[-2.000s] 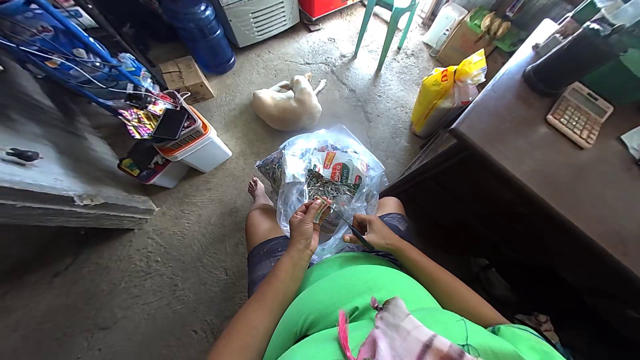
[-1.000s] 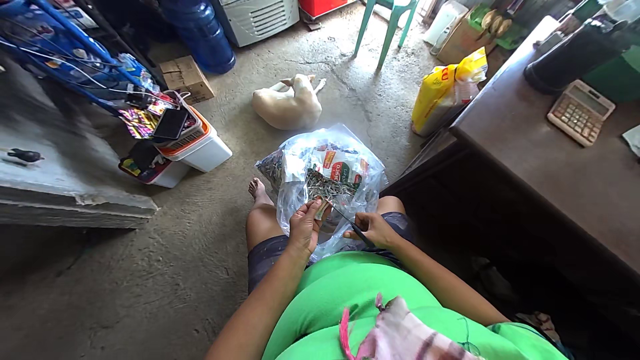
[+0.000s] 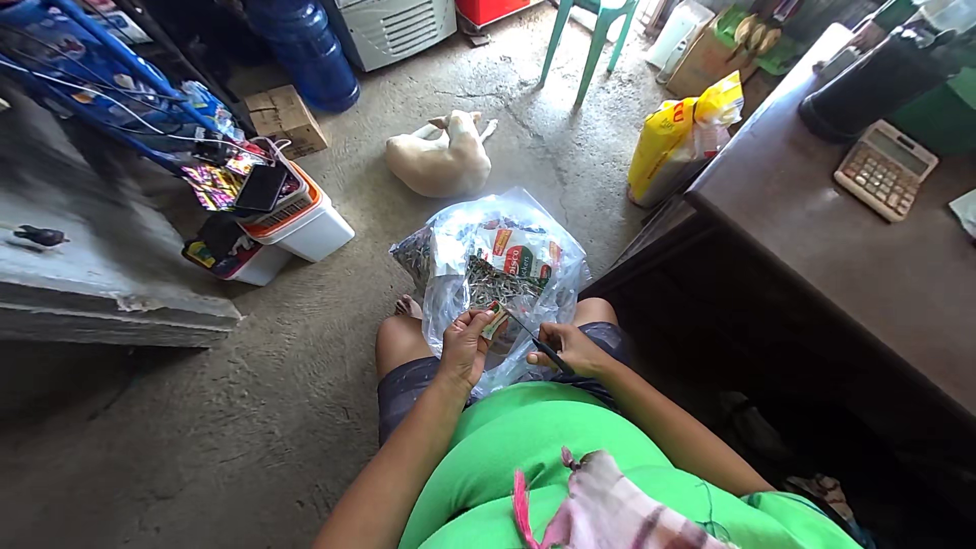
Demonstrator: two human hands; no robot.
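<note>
A clear plastic bag stands open between my knees, holding many thin cut strips and a printed wrapper. Over its near side, my left hand pinches a small piece of printed wrapper between thumb and fingers. My right hand grips the dark handles of scissors, whose blades point up and left to the wrapper piece. Whether the blades touch the piece is too small to tell.
A pale dog lies curled on the concrete floor beyond the bag. To the right are a brown table with a calculator and a yellow sack. White tubs and a cardboard box stand at left; a green stool stands ahead.
Both hands stay over the bag, the right one still on the scissors. The wrapper piece in my left hand shows more of its red and green print than a second ago.
</note>
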